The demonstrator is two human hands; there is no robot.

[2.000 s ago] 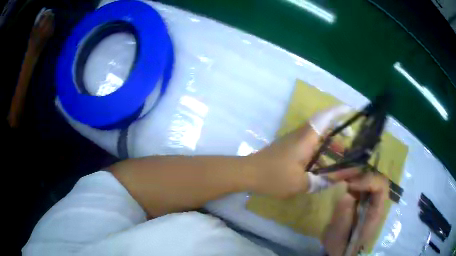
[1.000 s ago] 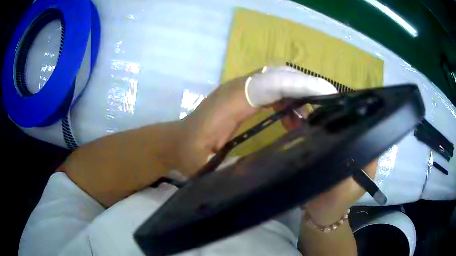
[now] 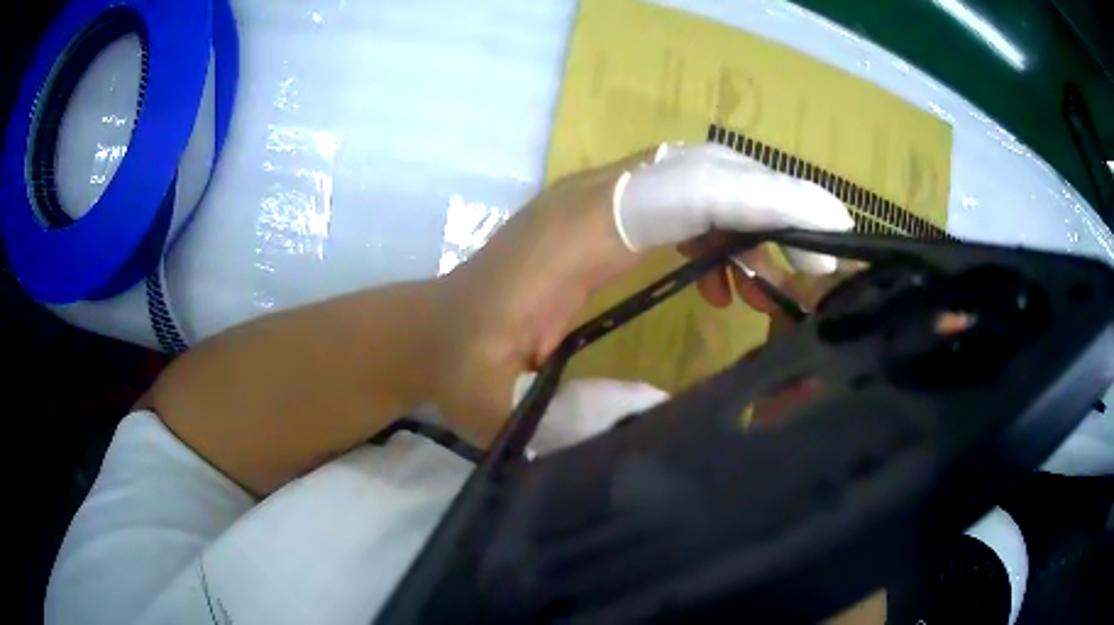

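A black phone middle frame (image 3: 733, 488) looms large and blurred near the camera, with an open window and camera holes at its right end. My left hand (image 3: 525, 281), with white finger cots, holds it by its far left edge. My right hand (image 3: 745, 281) is mostly hidden behind the frame; a few fingertips show through the window beside a slim dark tool tip (image 3: 770, 291), likely tweezers. A strip of tiny black bars (image 3: 831, 189) lies on the yellow backing sheet (image 3: 648, 86).
A large blue tape reel (image 3: 183, 159) stands at the upper left, its strip (image 3: 161, 315) running down towards my forearm. The bench (image 3: 391, 122) is wrapped in white and clear film. A glossy green surface (image 3: 892, 37) runs along the upper right.
The black frame has come into view over my hands and grown larger, its right end moving further right. The reel and yellow sheet have shifted up and left in the view.
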